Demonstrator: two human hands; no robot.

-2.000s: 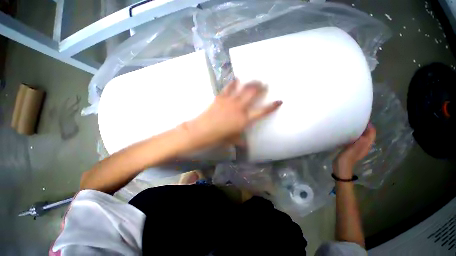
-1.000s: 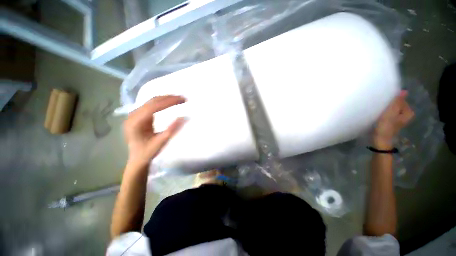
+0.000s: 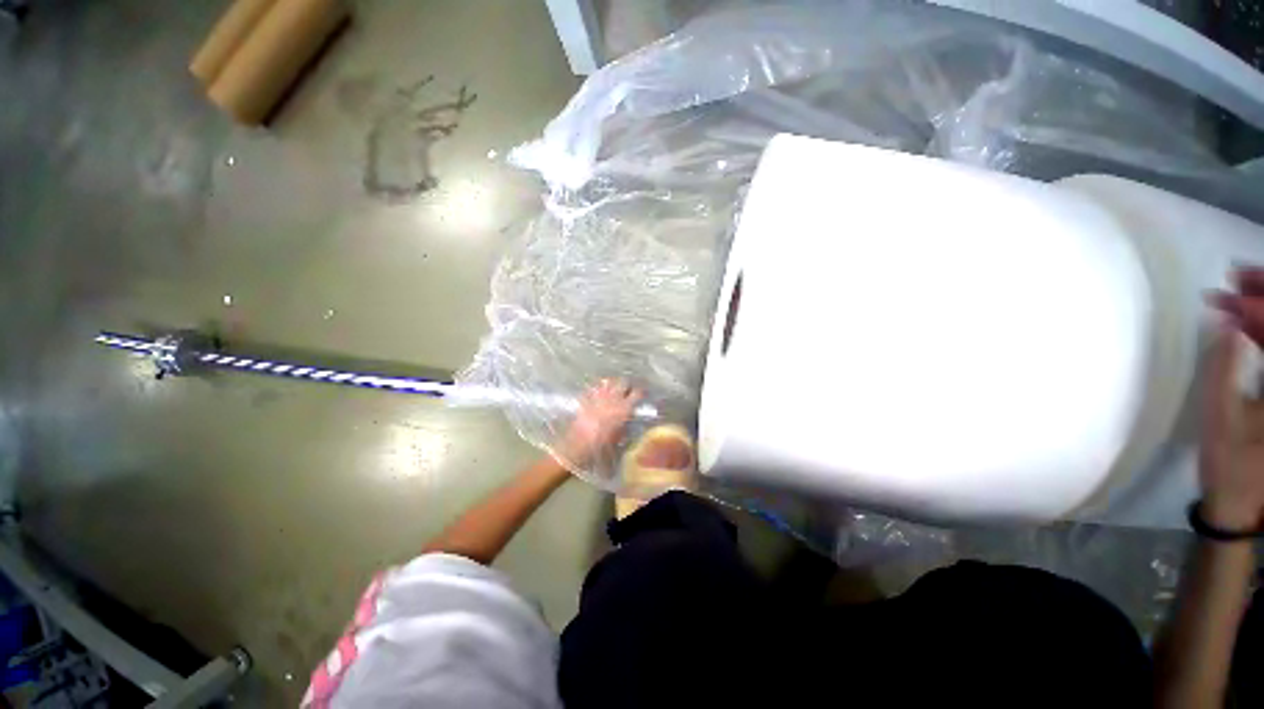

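A big white parent roll point(image 3: 929, 333) lies on its side, its flat end and core hole facing left. A second white roll point(image 3: 1192, 222) is beyond its right end, cut off by the edge. The silver unwind shaft point(image 3: 326, 374) lies on the floor at left, its collar point(image 3: 176, 355) near the far end. Its near part runs under clear plastic wrap point(image 3: 596, 284). My left hand point(image 3: 602, 423) is at the shaft's near part and the wrap; its grip is unclear. My right hand point(image 3: 1234, 402), blurred at the right edge, is against the second roll with fingers apart.
Brown cardboard cores point(image 3: 270, 56) lie on the floor at top left. A pale machine frame point(image 3: 573, 31) shows at the top. A caster-like foot and rail point(image 3: 201, 686) are at bottom left. My foot point(image 3: 657, 460) stands by the roll's near left corner.
The view has swung left, so the rolls appear further right. My left hand has left the top of the left roll and reached down to the shaft. My right hand has come off the right roll's far end.
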